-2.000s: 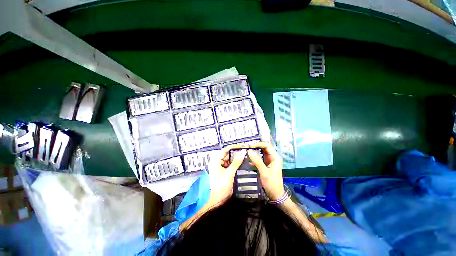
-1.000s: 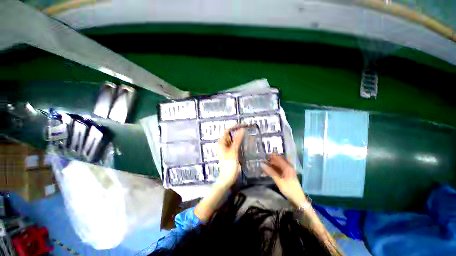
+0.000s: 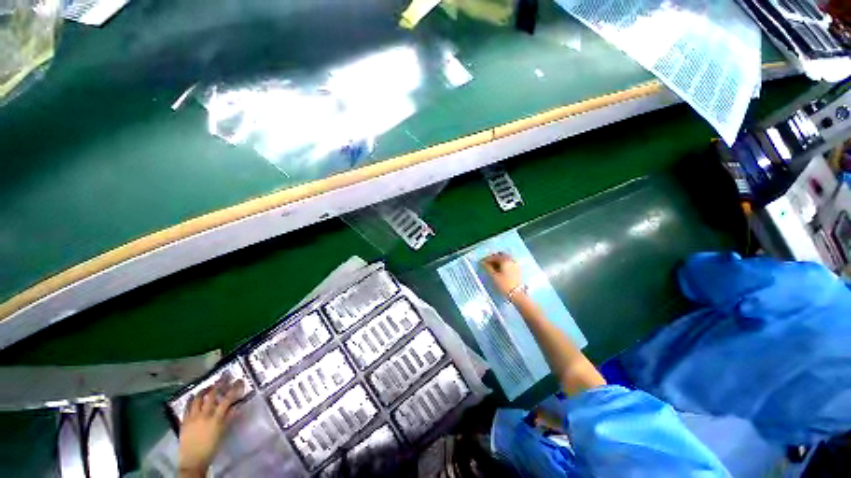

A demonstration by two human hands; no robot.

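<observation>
The dark blister tray (image 3: 359, 359) lies tilted at lower centre, with pale-barred slotted panels (image 3: 383, 333) in its pockets. My left hand (image 3: 211, 416) rests palm down at the tray's upper-left pocket, fingers spread over a panel there and partly hiding it. My right hand (image 3: 504, 272) is over the upper part of the light-blue adhesive sheet (image 3: 551, 322), right of the tray, with its fingers bent together. Whether a small piece is between its fingertips cannot be told. The tray's lower edge is cut off by the picture.
Two slotted panels, one here (image 3: 504, 189), lie beyond the sheet. The raised shelf's yellow-brown edge (image 3: 411, 147) crosses above, with clear plastic (image 3: 317, 107) on it. Two smooth covers (image 3: 101, 443) lie lower left. A blue-clothed person (image 3: 746, 336) is close at right.
The view has swung right and upward. My hands have parted: the right moved onto the blue sheet, the left to the tray's upper-left pocket. The panel between them is no longer there.
</observation>
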